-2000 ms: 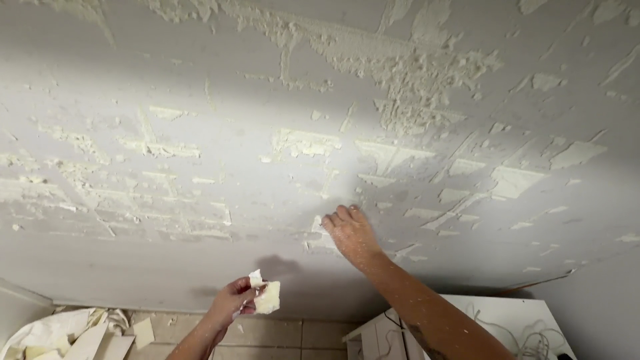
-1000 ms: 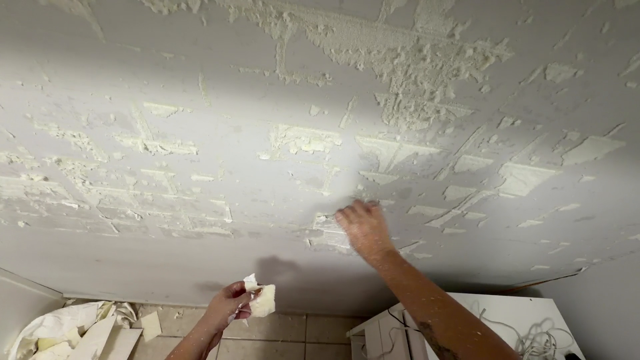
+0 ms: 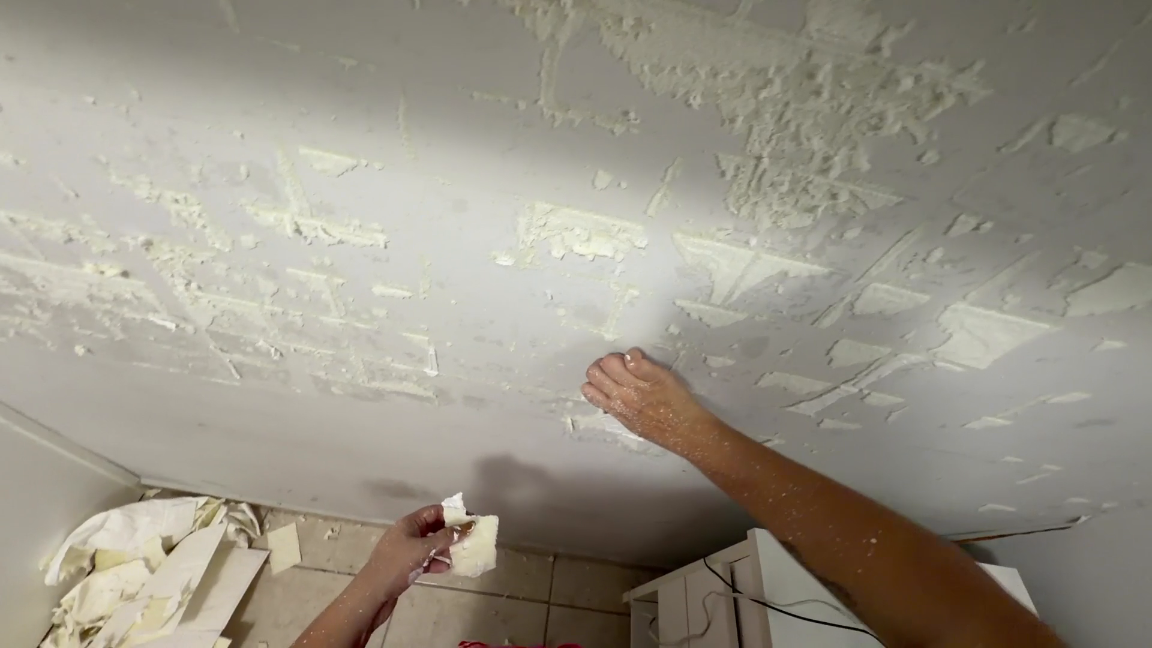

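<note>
The painted wall point(image 3: 504, 432) bears many patches of cream residue with torn, rough edges. My right hand point(image 3: 643, 396), dusted with white specks, is against the wall with its fingers curled, just above a small pale patch point(image 3: 607, 427). Whether anything is between those fingers is hidden. My left hand point(image 3: 418, 544) is low in the view, away from the wall patches, and holds torn pieces of cream foam-like material point(image 3: 474, 547) between thumb and fingers.
A heap of torn cream and white sheet scraps point(image 3: 135, 567) lies on the tiled floor point(image 3: 504, 603) at lower left. A white cabinet point(image 3: 747, 576) with cables point(image 3: 792, 607) on it stands at lower right, under my right arm.
My right hand has shifted slightly along the wall around the same small patch. The left hand still holds its torn pieces at about the same place.
</note>
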